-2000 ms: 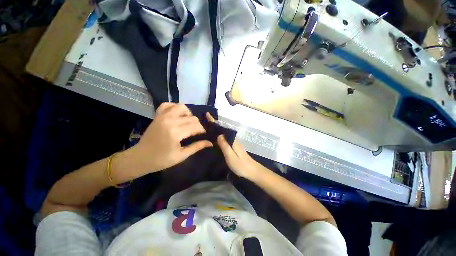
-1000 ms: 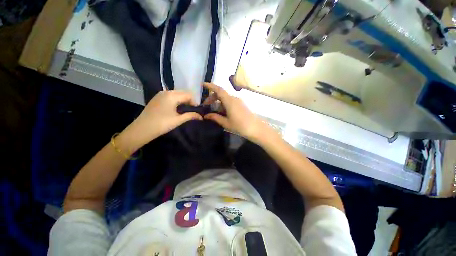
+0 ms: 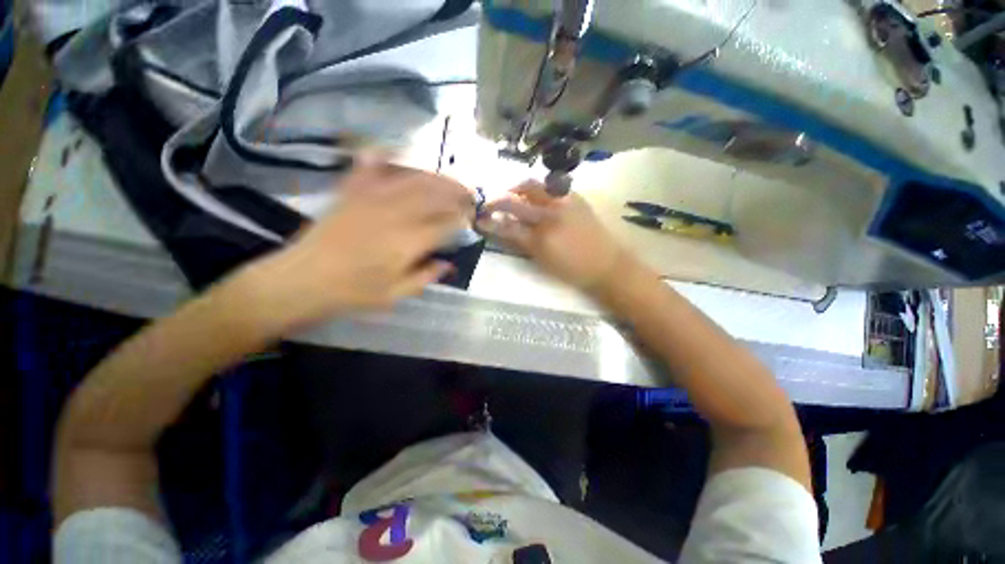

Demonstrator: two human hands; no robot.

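Note:
The striped garment piece (image 3: 248, 105) lies bunched on the table left of the needle, pale grey-white with black bands. My left hand (image 3: 380, 237), blurred, is on its near end, with a dark fabric part (image 3: 461, 262) showing under the fingers. My right hand (image 3: 551, 229) has its fingertips at the fabric edge, just left of and below the presser foot area (image 3: 557, 165). The fabric between my fingertips is small and partly hidden by my hands.
The white lockstitch machine (image 3: 705, 105) with a blue stripe stands at the right. Black and yellow thread snips (image 3: 678, 220) lie on the bed right of the needle. The ruler strip (image 3: 529, 333) runs along the front edge. Papers and a carton stand at the table's right end.
Both hands have moved from the table's front edge up onto the table near the needle, taking the fabric along. The striped cloth is now more bunched at the left.

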